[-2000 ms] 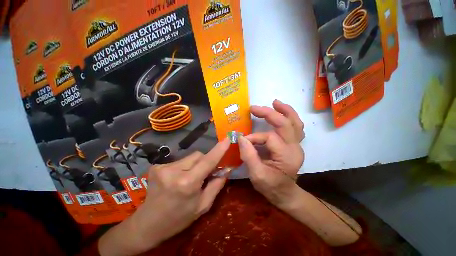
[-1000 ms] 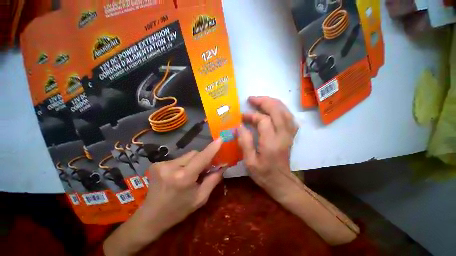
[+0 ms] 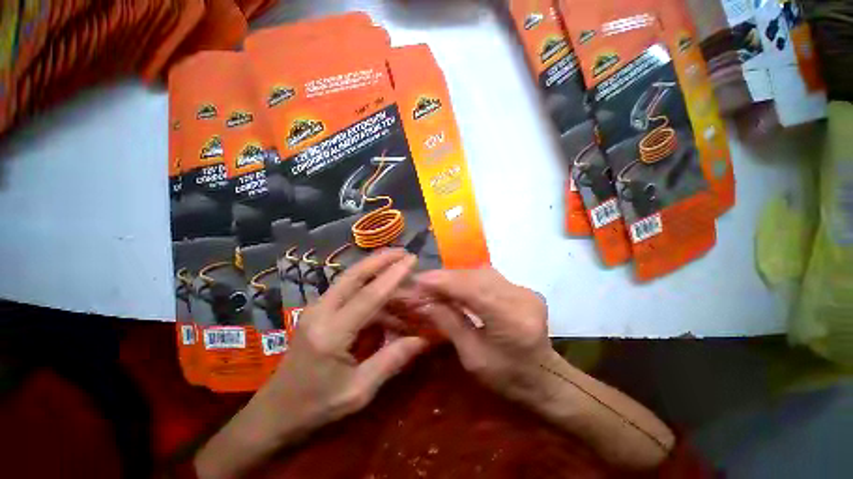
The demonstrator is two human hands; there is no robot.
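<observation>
Flat orange and black cartons (image 3: 327,201) lie overlapped in a fan on the white table. The top carton's yellow-orange side panel (image 3: 455,187) shows a white printed block, and no shiny sticker is visible on it. My left hand (image 3: 351,327) and my right hand (image 3: 500,327) meet over the fan's lower right corner, near the table's front edge. Their fingertips are close together and partly overlap. A small pale glint shows beside my right fingers; I cannot tell what it is or whether either hand pinches something.
A loose pile of similar cartons (image 3: 655,164) lies at the right. A dense orange stack with rippled edges (image 3: 122,56) is at the upper left. Crumpled yellow-green plastic (image 3: 814,243) is at the far right, and other printed packaging (image 3: 772,65) at the top right.
My hands have left the lower side panel, where a shiny sticker showed at my fingertips. The view now takes in more of the table, and the right pile shows another carton on top.
</observation>
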